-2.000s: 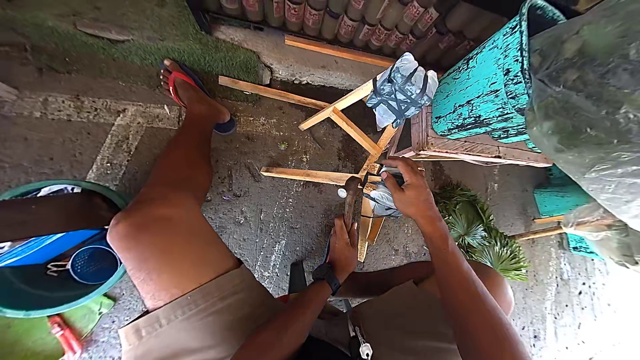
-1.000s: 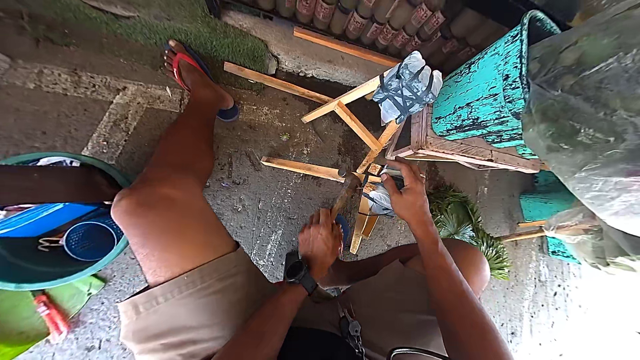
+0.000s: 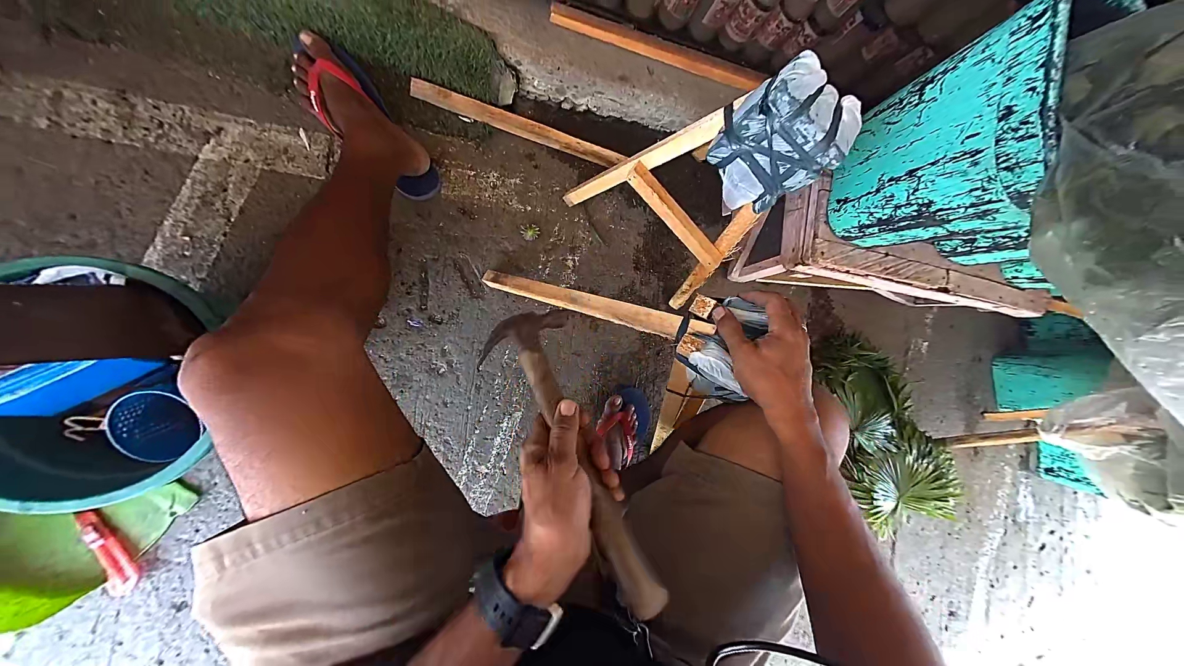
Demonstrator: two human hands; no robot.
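Note:
My left hand point(image 3: 560, 476), with a watch on its wrist, grips the wooden handle of a claw hammer point(image 3: 541, 370). The metal head points up and away from me, left of the wooden pieces. My right hand point(image 3: 763, 347) has its thumb and fingers around a plastic-wrapped bundle point(image 3: 717, 365) tied with black strips, at the ends of wooden sticks. One wooden stick point(image 3: 592, 303) runs left from that bundle. Beyond it lies a joined wooden frame point(image 3: 675, 213), where a second plastic-wrapped bundle point(image 3: 782, 134) is bound with black strips.
A green basin point(image 3: 111, 504) with a blue strainer point(image 3: 153, 425) stands at left. A turquoise painted panel point(image 3: 953, 148) and clear plastic sheeting point(image 3: 1110, 203) are at right. Palm leaves point(image 3: 888, 435) lie beside my right knee. Bottles point(image 3: 740, 23) line the top edge.
The hammer in my left hand has moved left, away from the bound wooden ends beside my right hand. My right hand stays at the wrapped bundle.

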